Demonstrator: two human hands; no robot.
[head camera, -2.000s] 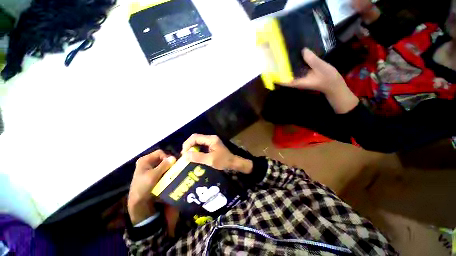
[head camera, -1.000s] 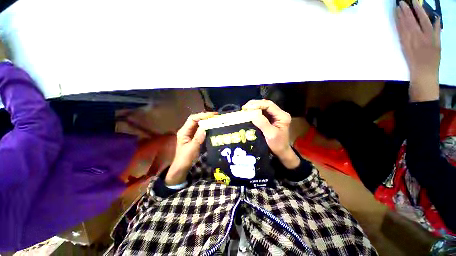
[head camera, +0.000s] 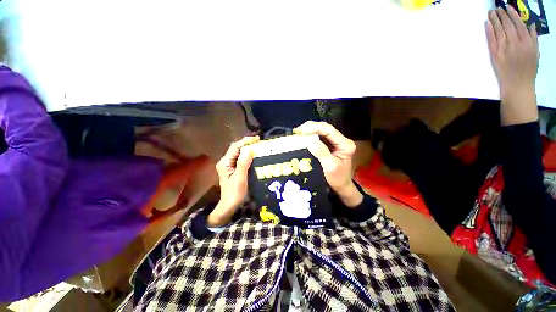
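Note:
A black printed carton (head camera: 289, 189) with yellow "MUSIC" lettering and a white cartoon figure is held over my lap, its pale yellow end towards the table. My left hand (head camera: 235, 178) grips its upper left corner. My right hand (head camera: 332, 159) grips its upper right corner. A thin loop (head camera: 278, 131) shows just beyond the yellow end, between my hands. The carton's underside and my fingertips behind it are hidden.
The long white table (head camera: 256, 55) lies ahead. A neighbour's hand (head camera: 513, 58) rests by a black-and-yellow carton (head camera: 536, 13) at the far right. A yellow item (head camera: 416, 3) is cut off at the top edge. A person's purple sleeve (head camera: 30, 152) is at left.
The view has swung from the table's black heap and cartons to face my lap squarely. My hands keep hold of the carton, almost unmoved over the last second. The purple sleeve has shifted.

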